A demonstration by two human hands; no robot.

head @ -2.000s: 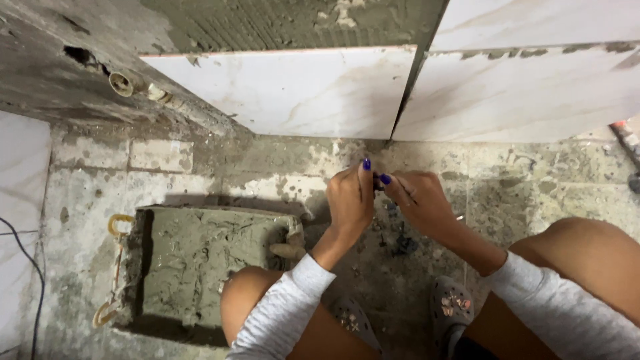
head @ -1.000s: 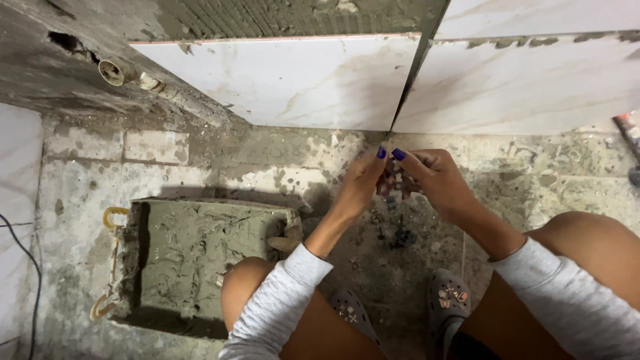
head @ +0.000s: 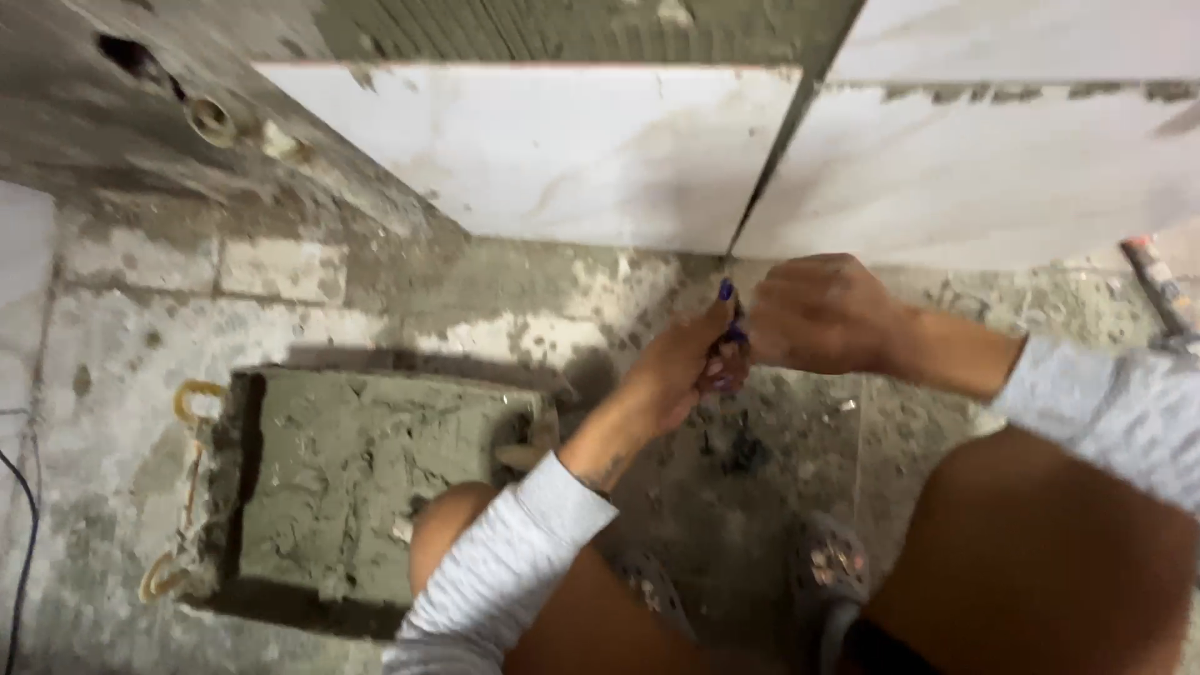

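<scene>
My left hand (head: 689,361) and my right hand (head: 825,314) are close together just below the narrow gap between two marbled white wall tiles. The left fingers are curled around something small and dark that I cannot make out. My right hand is turned back-up beside it, its fingers hidden and blurred. The left wall tile (head: 562,150) has its top edge against ridged mortar (head: 562,28); the right wall tile (head: 975,178) stands across the gap. Below my hands, small dark pieces (head: 742,452) lie on the floor.
A tub of grey mortar (head: 366,478) with yellow rope handles (head: 192,398) stands at left, a tool handle (head: 523,457) over its right side. A pipe opening (head: 211,120) juts from the left wall. A dark cable (head: 28,553) runs at far left; a long tool (head: 1158,286) lies at right.
My right hand has turned over so that its back faces up, and its forearm has swung outward and up. My left hand stays below the tile gap with its fingers curled.
</scene>
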